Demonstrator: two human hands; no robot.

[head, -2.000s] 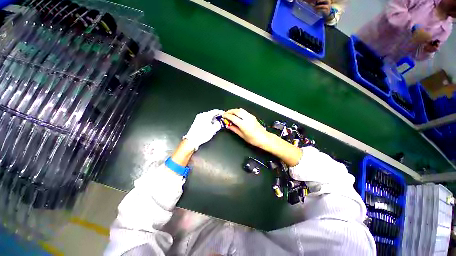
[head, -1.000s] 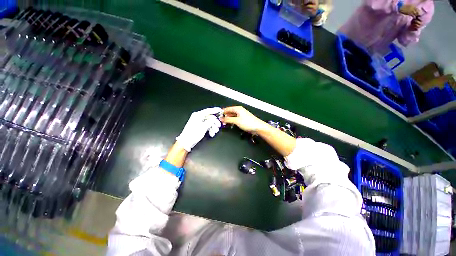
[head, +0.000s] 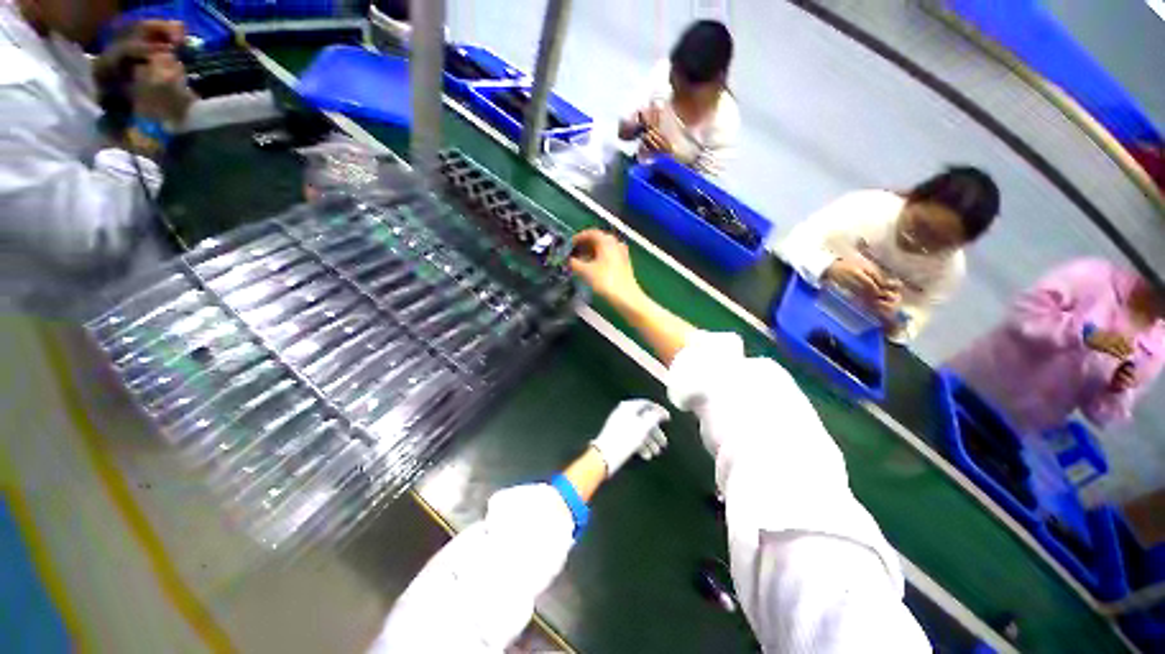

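Note:
My bare right hand [head: 606, 266] reaches to the far right corner of the clear ribbed blister tray stack [head: 332, 345]. Its fingertips are close together beside small dark and pale parts in the tray's far row; whether they pinch one is too small to tell. My left hand [head: 632, 434], in a white glove with a blue wrist strap, is over the dark green bench [head: 626, 511], fingers curled; whether it holds anything is hidden. A small dark wired unit [head: 715, 584] lies on the bench near my right sleeve, which hides the bench beyond it.
A pale rail [head: 626, 339] separates the bench from the green conveyor belt [head: 690, 307]. Several people sit across the belt with blue baskets [head: 700, 215]. Another person's arm [head: 134, 153] is at upper left. A metal post [head: 427, 83] stands behind the trays.
The view has swung left. My hands have parted: the right has moved from the left hand to the tray's far corner, the left stays back over the bench. The blue basket at right has left view.

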